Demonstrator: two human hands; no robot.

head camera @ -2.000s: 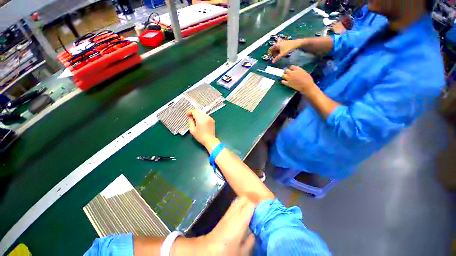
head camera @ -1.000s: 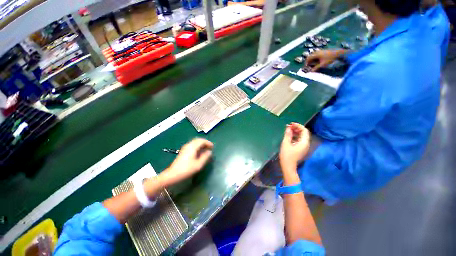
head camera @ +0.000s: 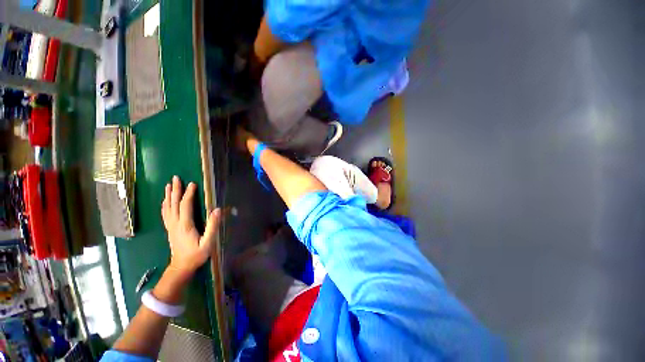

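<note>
My left hand (head camera: pixel 187 230), with a white wristband, rests on the green bench (head camera: pixel 164 152) at its front edge, fingers apart and empty. My right hand (head camera: pixel 245 140), with a blue wristband, reaches down beside the bench edge; it is dark and its fingers cannot be made out. The tweezers (head camera: pixel 145 278) lie on the bench beside my left wrist. A striped sheet (head camera: pixel 185 346) lies at the bottom, partly cut off by the frame. An overlapping pile of striped sheets (head camera: pixel 115 205) lies beyond my left fingers.
Another striped sheet (head camera: pixel 146 78) and a narrow tray with small dark units (head camera: pixel 110 60) lie at the upper left. Stacked red trays (head camera: pixel 44 212) stand across the belt. A neighbouring worker in a blue smock (head camera: pixel 353 49) sits close by. A sandalled foot (head camera: pixel 380 182) shows on the floor.
The view has turned sideways and down toward the floor. My left hand has spread flat on the bench edge. My right hand has gone from above the bench edge down beside it.
</note>
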